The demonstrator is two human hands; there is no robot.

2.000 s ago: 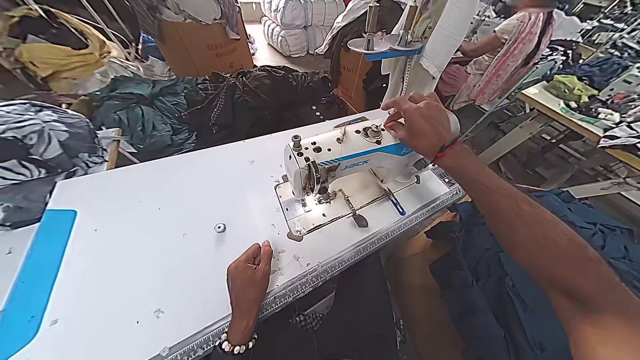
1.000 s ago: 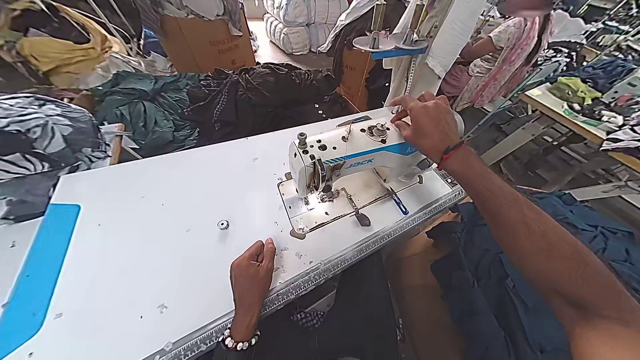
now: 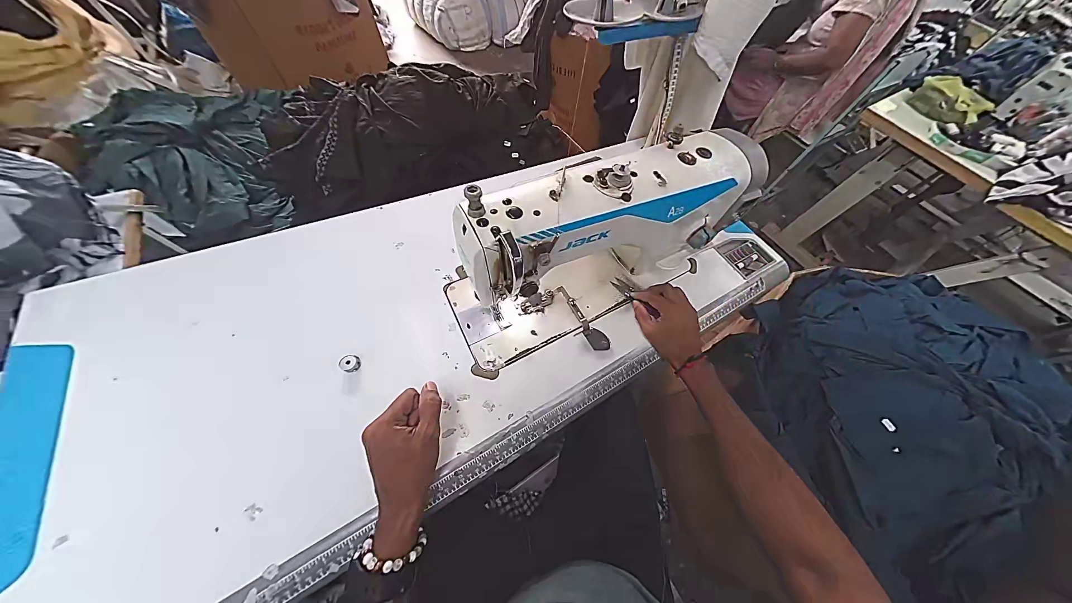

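Note:
A white and blue Jack sewing machine [image 3: 611, 209] stands on the white table. My right hand [image 3: 670, 322] is closed around thread snips [image 3: 624, 289], whose metal blades point toward the machine bed. Just left of the snips, a dark-ended lever [image 3: 595, 337] sticks out over the bed's front edge. My left hand [image 3: 404, 448], with a beaded bracelet at the wrist, rests curled near the table's front edge; whether something small is between thumb and finger cannot be seen. A small metal bobbin [image 3: 349, 363] lies on the table, up and left of that hand.
Measuring tape runs along the table's front edge [image 3: 536, 427]. Dark blue fabric [image 3: 930, 402] is heaped at the right. Behind the table lie black [image 3: 419, 142] and green fabric [image 3: 184, 151]. A thread stand [image 3: 645, 32] rises behind the machine. Another person is seated farther back.
My right hand has come down from the top of the machine to its bed and taken hold of the snips that lay there. My left hand has stayed near the front edge.

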